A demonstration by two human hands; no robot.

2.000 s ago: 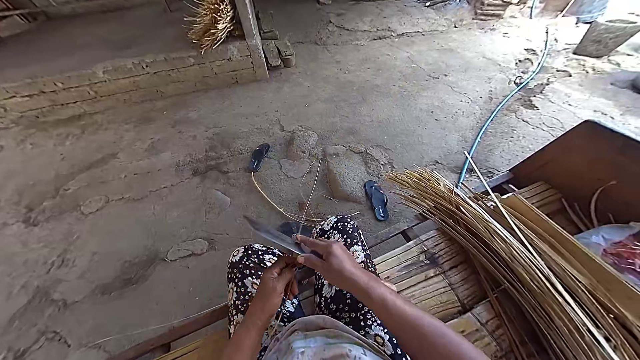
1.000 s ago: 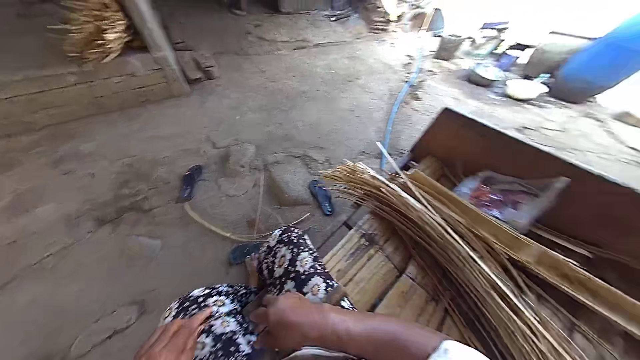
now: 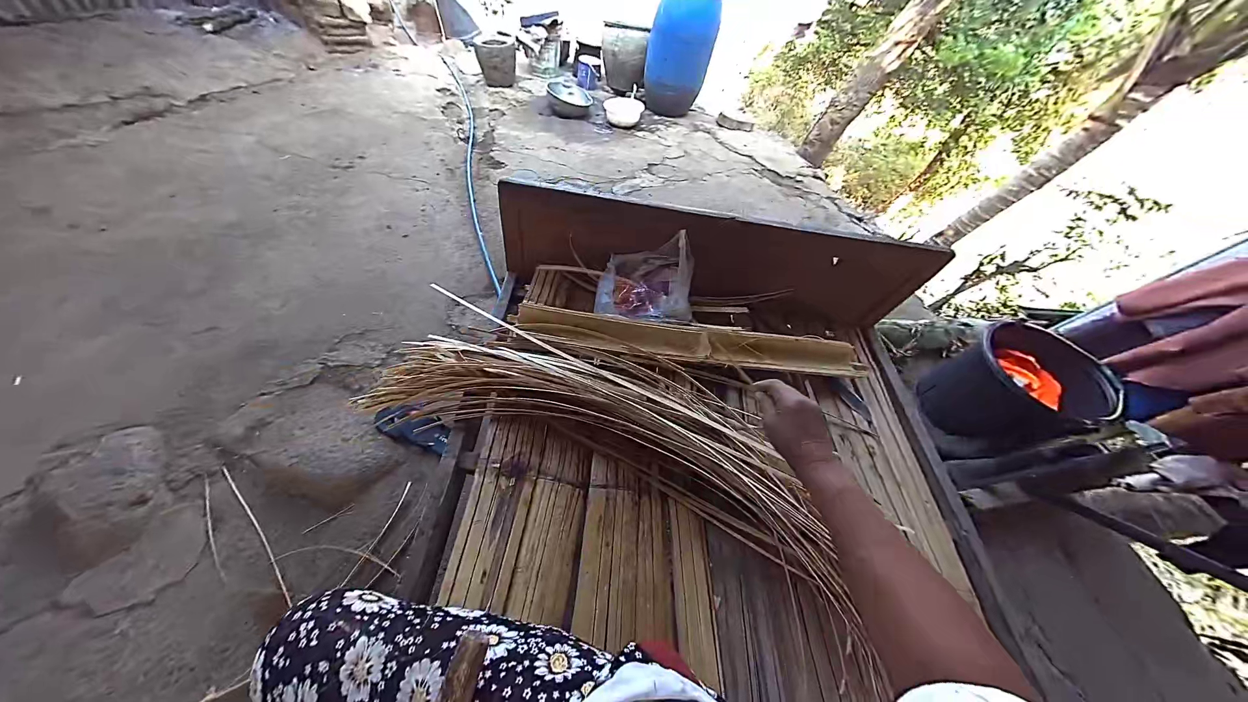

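Observation:
My right hand (image 3: pixel 792 419) reaches over a long bundle of thin split strips (image 3: pixel 624 400), its fingertips at a thin strip near the bundle's far side; whether they pinch it I cannot tell. The bundle lies curved across a bamboo-slat platform (image 3: pixel 629 546), its tips hanging past the left edge. Just beyond it rests a split bamboo piece (image 3: pixel 682 341), with a clear plastic bag (image 3: pixel 645 283) of reddish things behind. A wooden handle (image 3: pixel 464 667) shows over my flower-patterned lap at the bottom. My left hand is out of the frame.
A brown board (image 3: pixel 712 244) stands along the platform's far end. Right of the platform is a black bucket (image 3: pixel 1019 380) with orange cloth. A sandal (image 3: pixel 413 427) lies by the left edge. Farther off are a blue hose (image 3: pixel 472 166), a blue barrel (image 3: pixel 682 54) and bowls.
The view has swung right. My hands were together over my lap, with a knife blade showing two seconds ago; now my right hand is out over the strips and my left has left the view.

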